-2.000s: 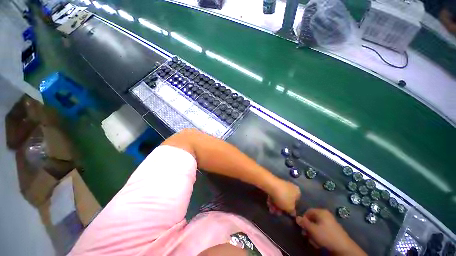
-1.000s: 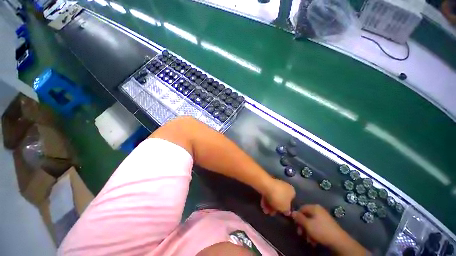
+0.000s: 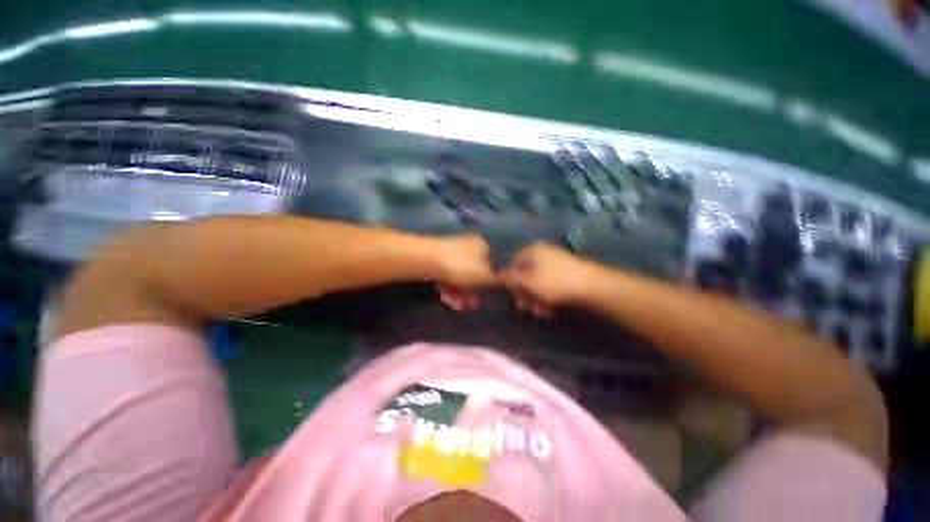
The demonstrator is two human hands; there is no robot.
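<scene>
My left hand (image 3: 467,271) and my right hand (image 3: 544,277) meet fingertip to fingertip over the black work mat (image 3: 357,204). The fingers are curled; anything pinched between them is too small and blurred to make out. Beyond the hands, smeared by motion, lie dark round pieces (image 3: 459,194) and a cluster of greenish-silver board-fitted halves (image 3: 602,184).
The left-hand clear tray (image 3: 112,199) has dark rounds in its far part and silvery pockets nearer. The right-hand clear tray (image 3: 714,209) holds jumbled black parts. A yellow item (image 3: 923,296) is at the right edge. The green belt (image 3: 459,66) runs beyond a pale metal edge.
The view has swung to the right and blurred; the whole right-hand tray and both arms now show. The stool and boxes at left have mostly left the picture. The hands stay together.
</scene>
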